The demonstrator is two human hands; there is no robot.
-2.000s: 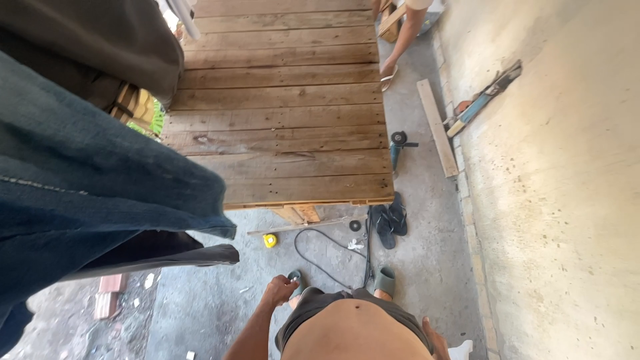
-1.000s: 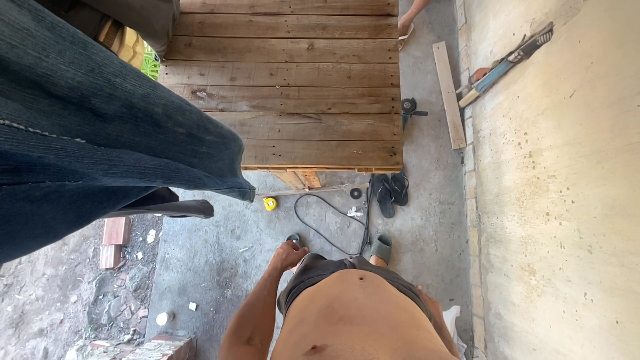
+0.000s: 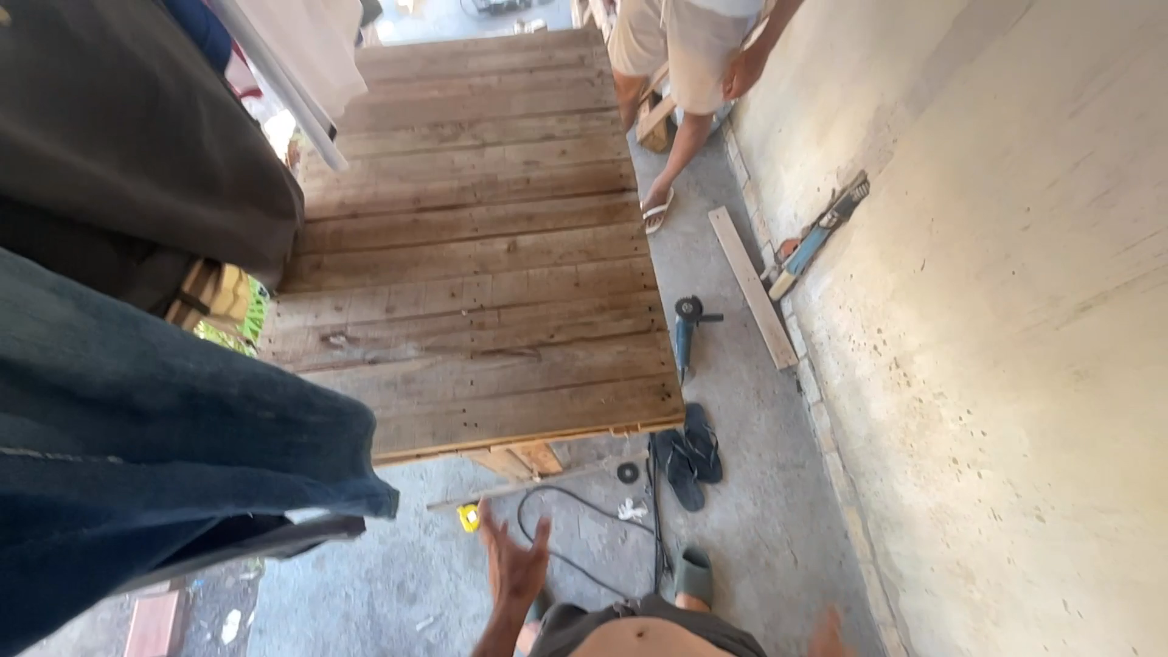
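Observation:
My left hand is raised in front of my waist with its fingers spread and nothing in it. Below it on the concrete floor lie a yellow tape measure and a looped black cable. Low at the right, my right hand shows blurred at the frame's edge, so its fingers cannot be made out. A large tabletop of wooden planks fills the middle of the view, in front of me. An angle grinder rests on the floor along its right side.
Another person stands at the table's far right corner. Dark flip-flops, a black disc and a loose board lie on the floor. A handsaw-like tool leans by the wall. Jeans hang at the left.
My left hand has risen from beside my hip and spread its fingers. The other person has come further into view, partly because the view has tilted up.

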